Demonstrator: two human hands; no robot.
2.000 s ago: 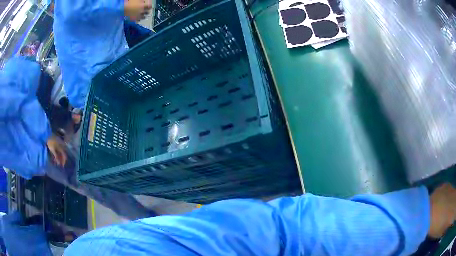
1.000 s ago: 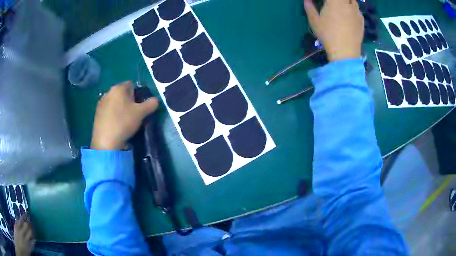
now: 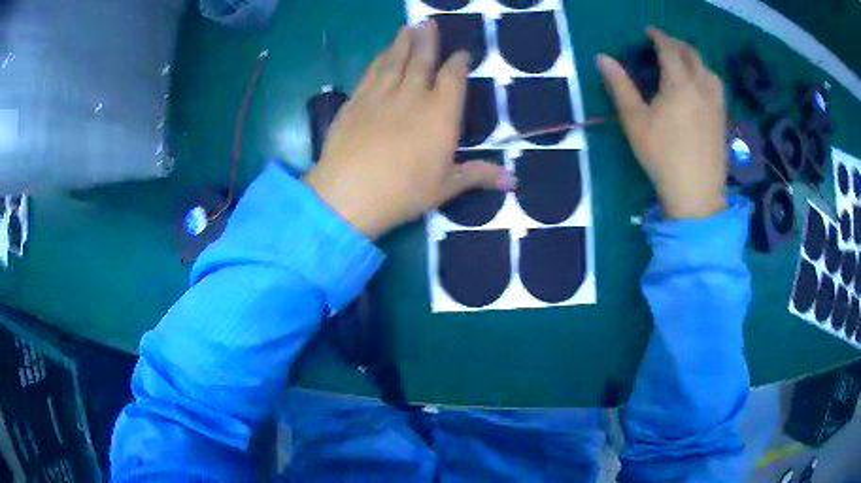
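Note:
A white backing sheet [image 3: 514,269] with two columns of black D-shaped pads lies on the green bench, its far end cut off by the top edge. My left hand [image 3: 392,141] is over the sheet's left side, fingers spread, nothing seen in it. My right hand [image 3: 675,127], right of the sheet, has thumb and fingers around a black blower fan [image 3: 645,71], partly hidden by the hand. A thin red lead [image 3: 566,126] runs from it across the sheet. Another fan [image 3: 200,223] with a shiny hub lies at the left, its lead stretched upward.
Several fans [image 3: 788,146] lie in a cluster at the right, beside smaller pad sheets [image 3: 831,269]. A long black tool [image 3: 326,118] lies partly under my left arm. Clear plastic [image 3: 85,104] stands at the upper left, near a translucent round item [image 3: 236,9]. A crate [image 3: 47,406] is at lower left.
My left hand has moved from the black tool onto the pad sheet. My right hand has come from the fans with one. A fan now lies at the left. The view has turned.

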